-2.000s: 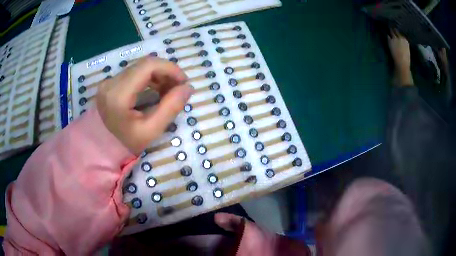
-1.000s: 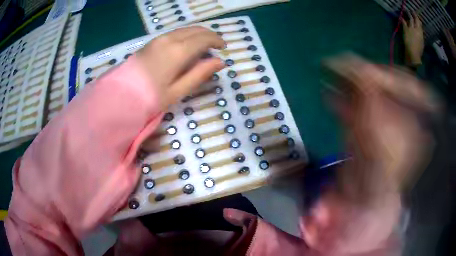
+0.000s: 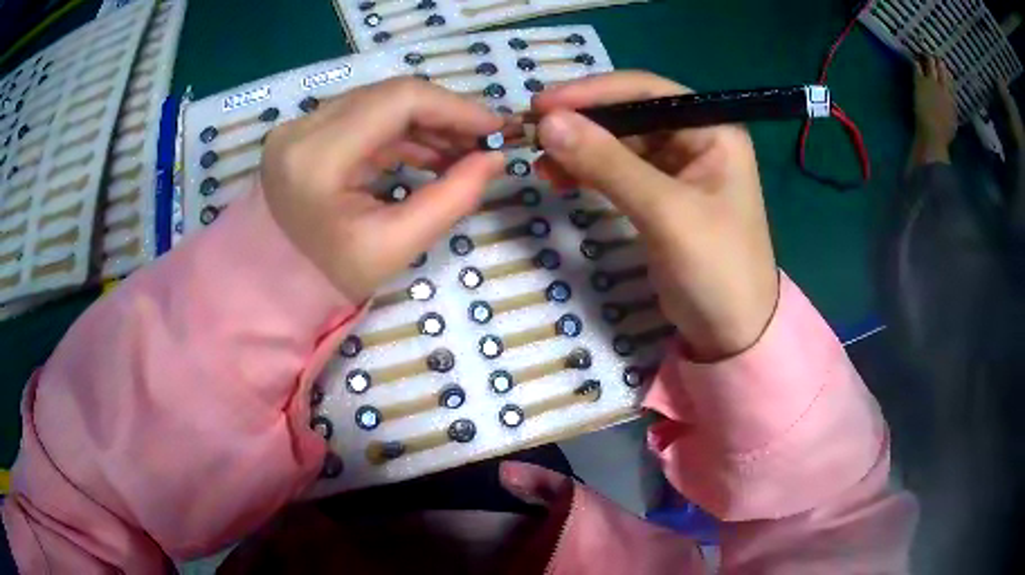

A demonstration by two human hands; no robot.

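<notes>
My left hand (image 3: 365,185) is above the foam tray (image 3: 275,84), fingertips on a flex circuit assembly (image 3: 495,140) with a round end showing. My right hand (image 3: 680,185) holds the black wired pen tool (image 3: 708,110) nearly level, its pale-banded rear end to the right. The tool's front end is hidden by my right fingers, which meet the assembly. The foam tray holds columns of tan strips with round dark ends, some with shiny pale centres. My hands cover part of its upper middle.
Other foam trays overlap at the left (image 3: 67,169) and one lies behind (image 3: 483,14). Red and black tool leads (image 3: 860,146) hang behind the pen tool. Another person's hand (image 3: 933,101) is at the upper right near another tray (image 3: 955,39). A blue strip (image 3: 165,169) is beside the main tray.
My right hand has come in from the right over the tray, now clearly with the pen tool. My left hand has moved right, fingertips meeting my right hand's.
</notes>
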